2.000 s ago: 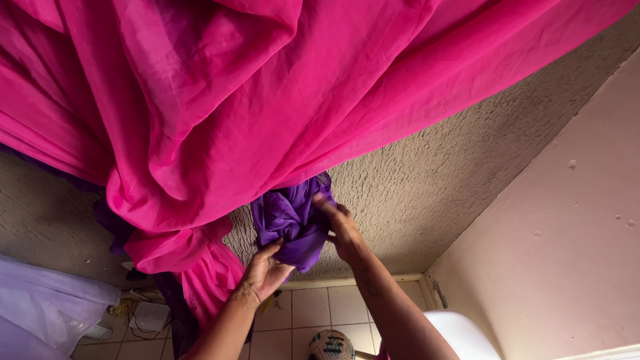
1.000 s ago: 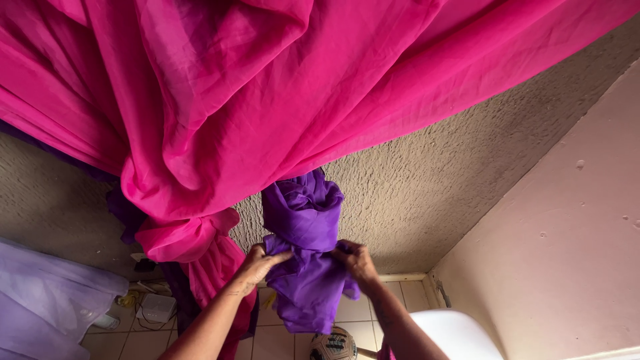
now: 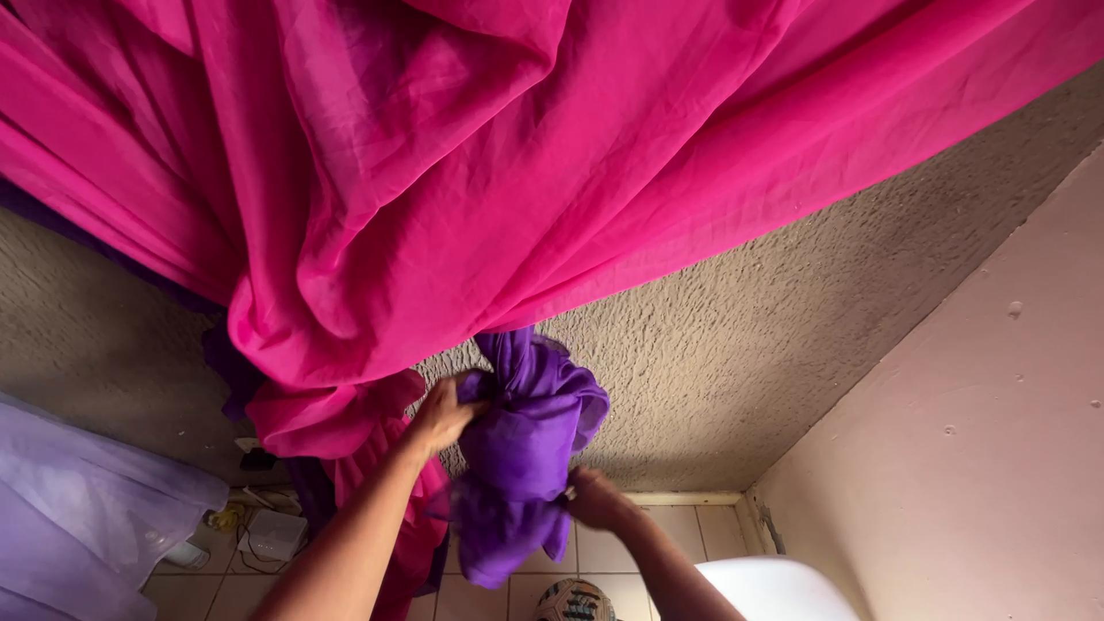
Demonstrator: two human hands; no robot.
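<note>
Knotted purple sheer fabric (image 3: pixel 517 444) hangs below the edge of a large draped pink curtain (image 3: pixel 483 190). My left hand (image 3: pixel 448 412) grips the purple cloth at the upper left side of its bundle. Lower down, on the right side, my right hand (image 3: pixel 595 498) pinches the edge of the same cloth. The loose tail of the purple fabric spreads below the bundle. Just left of my left hand, the pink curtain is gathered in a knot (image 3: pixel 315 418), its tail passing behind my left forearm. Where the purple cloth starts is hidden behind the pink one.
A textured wall (image 3: pixel 690 371) stands behind the cloth, and a smooth pink wall (image 3: pixel 966 414) on the right. A patterned ball (image 3: pixel 573 601) and a white rounded object (image 3: pixel 772 591) are low down. At left are pale lilac fabric (image 3: pixel 78 509) and a white box (image 3: pixel 274 535) with cables.
My left hand has moved up from the lower part of the purple cloth to the upper left of its bundle. My right hand has moved slightly lower. The purple cloth hangs longer than two seconds ago.
</note>
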